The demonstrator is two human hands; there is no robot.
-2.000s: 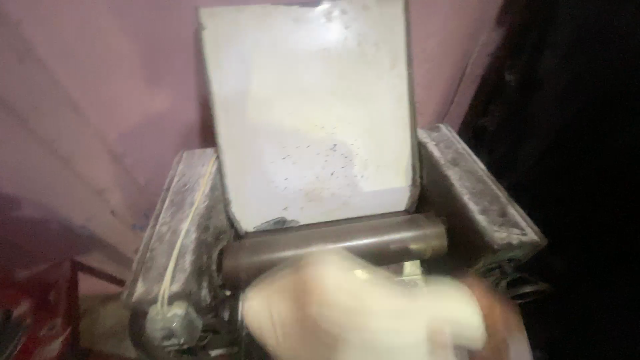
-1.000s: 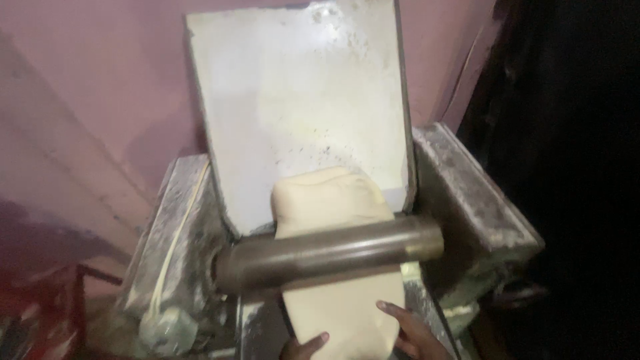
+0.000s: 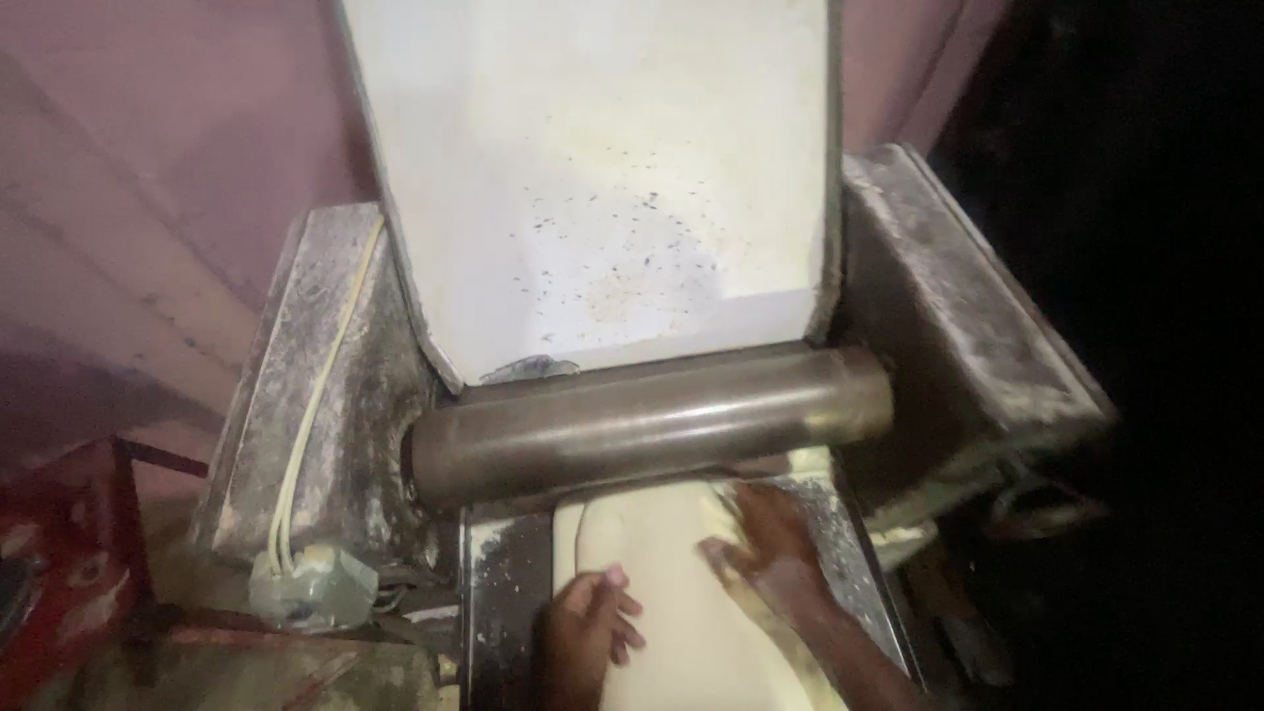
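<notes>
A pale sheet of dough (image 3: 662, 592) lies on the dark metal tray below the steel roller (image 3: 652, 420) of a dough sheeter. My left hand (image 3: 592, 627) is at the sheet's left edge, its fingers apart and curled over the dough; whether it presses on it is unclear. My right hand (image 3: 770, 548) rests at the dough's right edge, close under the roller, with its fingers pointing toward the roller. Behind the roller rises a white feed plate (image 3: 612, 197) with dark specks and no dough on it.
Worn metal housings flank the roller, left (image 3: 326, 395) and right (image 3: 968, 296). A cable (image 3: 321, 385) runs down the left one to a pale plastic-wrapped bundle (image 3: 311, 588). A red metal frame (image 3: 84, 553) stands at the far left, a pink wall (image 3: 178, 128) behind.
The dough that lay on the white plate and under the roller is now all below the roller. My right hand has moved up toward the roller. The view has come closer.
</notes>
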